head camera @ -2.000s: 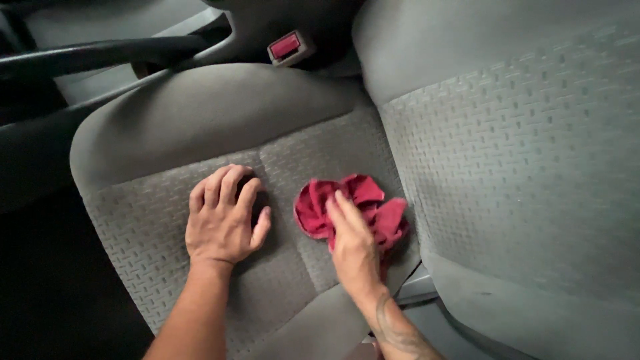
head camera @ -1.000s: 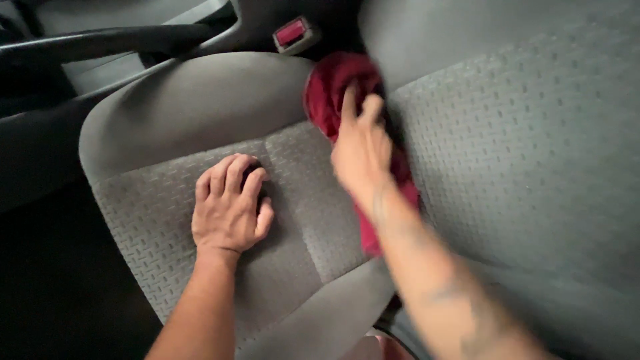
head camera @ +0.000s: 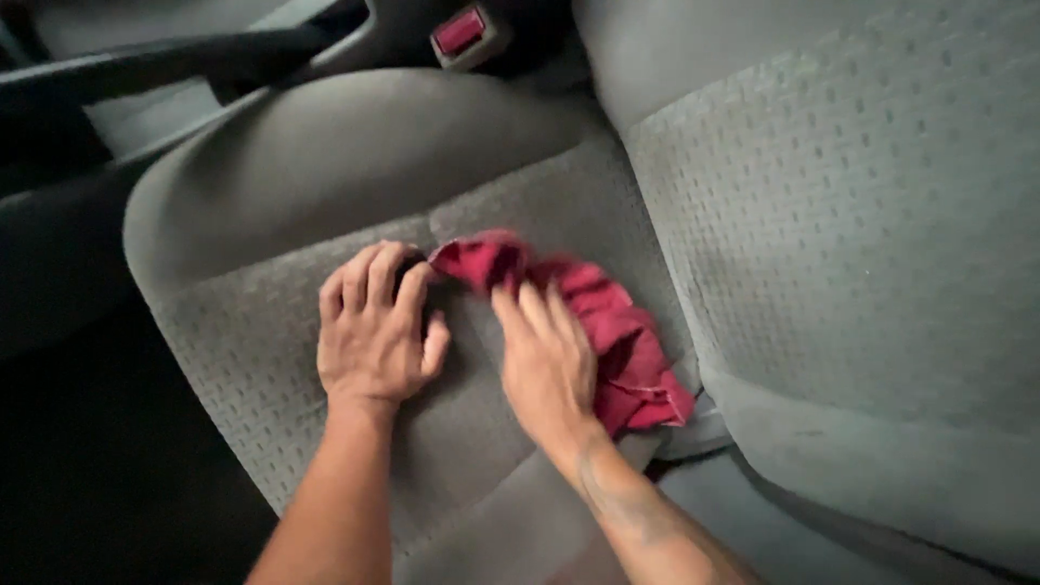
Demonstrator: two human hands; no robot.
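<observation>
My right hand (head camera: 548, 357) presses on a crumpled red cloth (head camera: 621, 325) that lies on the grey fabric cushion of a car seat (head camera: 455, 479). Its fingertips rest on the cloth, and the rest of the cloth spreads to the right of the hand toward the backrest. My left hand (head camera: 378, 325) rests palm down on the cushion, left of the cloth, with fingers bent and slightly apart. A dark gap or object shows between its forefinger and thumb, too unclear to name. The cloth's left corner reaches close to the left forefinger.
The patterned seat backrest (head camera: 812, 227) rises at the right. A seat belt buckle with a red button (head camera: 460, 32) stands beyond the cushion's far side. A dark lever or handle (head camera: 162, 69), perhaps the handbrake, lies at the upper left. Dark space borders the cushion at the left.
My right hand and the red cloth have moved from the cushion's far rear corner, by the buckle, back toward the cushion's middle, nearer my left hand. The left hand has stayed about where it was.
</observation>
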